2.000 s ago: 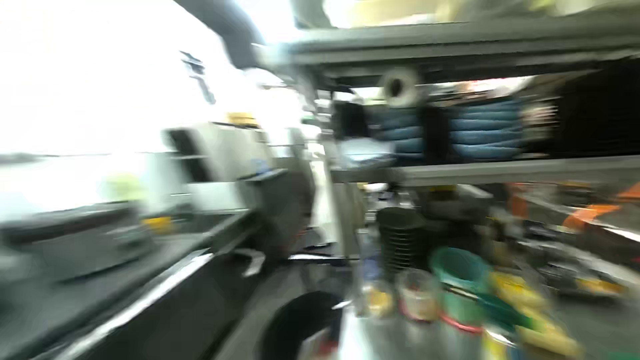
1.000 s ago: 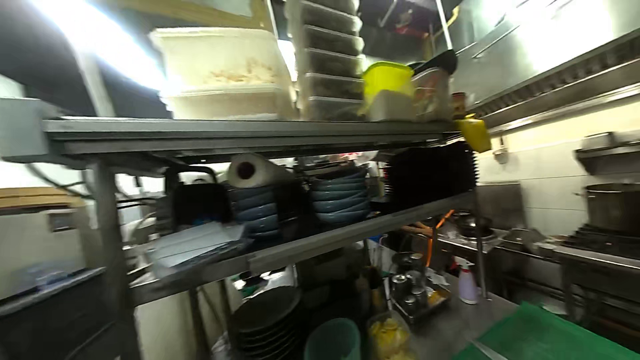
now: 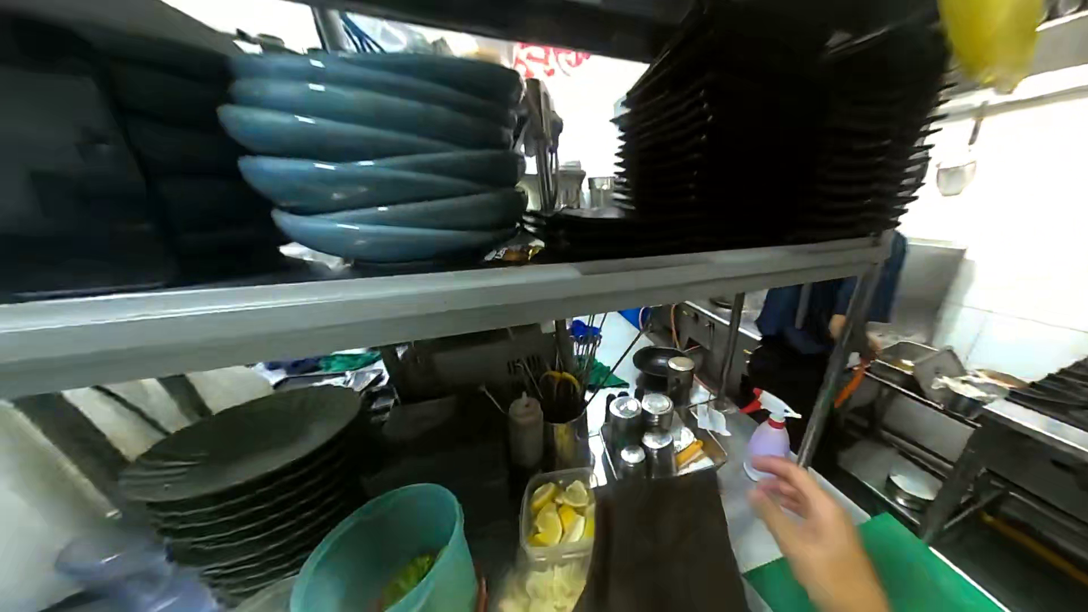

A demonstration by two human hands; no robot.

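Observation:
My right hand [image 3: 812,527] is raised at the lower right, fingers apart and slightly curved, with nothing in it. Just behind it stands a spray bottle [image 3: 769,438] with a red and white trigger; whether they touch cannot be told. A green cloth or mat [image 3: 901,565] lies below the hand. To its left is a dark brown flat object [image 3: 667,540], which I cannot identify. Lemon wedges [image 3: 561,514] fill a clear container beside that, and a teal tub [image 3: 391,552] holds something leafy. My left hand is out of view.
A metal shelf [image 3: 442,297] crosses in front, bearing blue bowls [image 3: 374,153] and black square plates [image 3: 722,144]. Dark round plates [image 3: 246,450] are stacked below. Lidded metal shakers [image 3: 659,412] and a holder of utensils [image 3: 568,438] stand behind. A co-worker [image 3: 790,314] is beyond the counter.
The view has moved much closer to the shelf. My right hand has come into view at the lower right, as has the dark brown object.

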